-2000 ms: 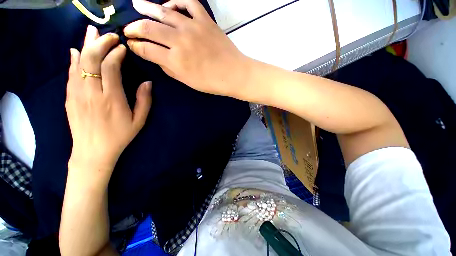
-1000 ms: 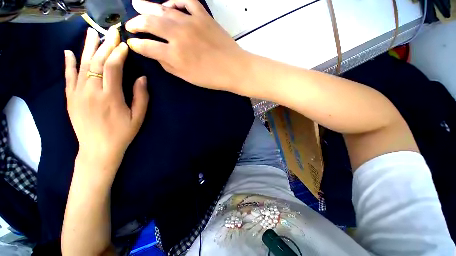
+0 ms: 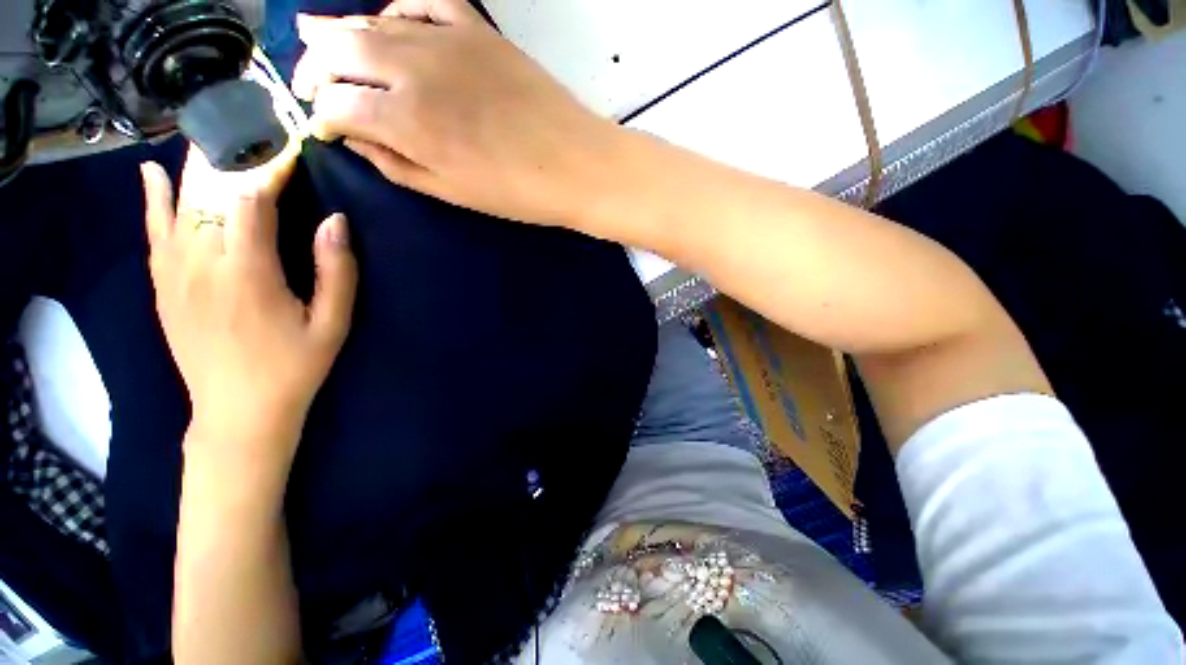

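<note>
The dark garment body point(image 3: 455, 351) covers the table's left part and drapes over the lap. A black-and-white checked lining point(image 3: 59, 487) shows at its left edge. My left hand point(image 3: 247, 286) lies flat on the cloth, its fingertips partly hidden under a grey knob point(image 3: 237, 126) of the sewing machine. My right hand point(image 3: 442, 104) has its fingers bent together on the cloth beside the lit machine head, at the top. Its fingertips seem to pinch the cloth edge. The needle and presser foot are not visible.
The round tension dial point(image 3: 189, 46) is at the top left. Tan bands point(image 3: 858, 104) cross the white table point(image 3: 728, 91). A cardboard piece point(image 3: 793, 403) is below the table edge. A dark cloth heap point(image 3: 1041, 299) lies at the right.
The machine head, dial and grey knob have come further into view from the top and now cover part of my left fingers. Both hands stay on the cloth, close together.
</note>
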